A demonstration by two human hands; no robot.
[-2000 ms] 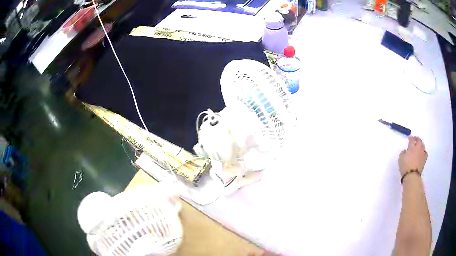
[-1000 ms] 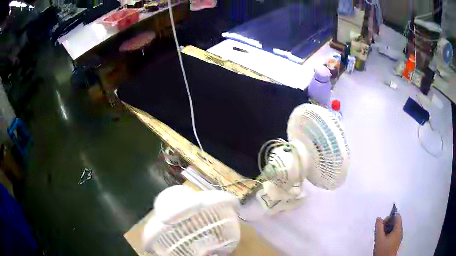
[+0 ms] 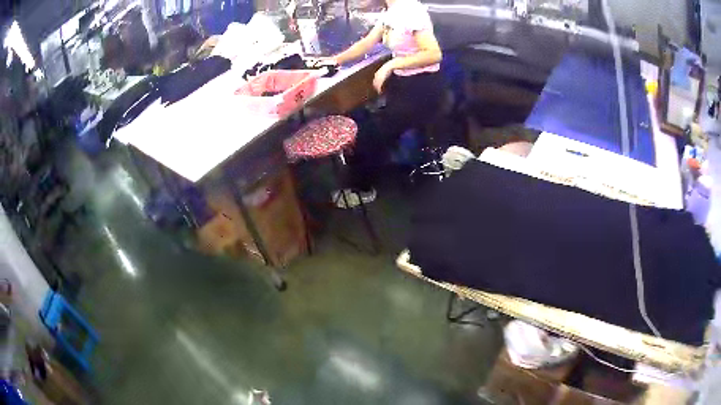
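Note:
Neither of my hands is in the picture. Nearest in front of me, at the right, a large dark fabric panel point(image 3: 545, 241) lies flat on a stack with a pale edge strip point(image 3: 553, 316). A pale cord point(image 3: 635, 237) hangs down in front of it. Behind it lies a white sheet or surface point(image 3: 601, 170) with a small dark object point(image 3: 577, 153) on it. A glossy blue sheet point(image 3: 593, 103) lies farther back.
A white worktable point(image 3: 190, 138) holds dark cloth and a pink basket point(image 3: 277, 91). A person point(image 3: 411, 47) stands at its far side. A red speckled stool point(image 3: 322, 136), a cardboard box point(image 3: 265, 221), a blue frame point(image 3: 69, 328) and green floor point(image 3: 237, 324) also show.
The view has swung left, so the worktable, stool and person show, and the fabric panel sits farther right. My right hand, holding a small dark tool a second ago, and the white fans have left the picture.

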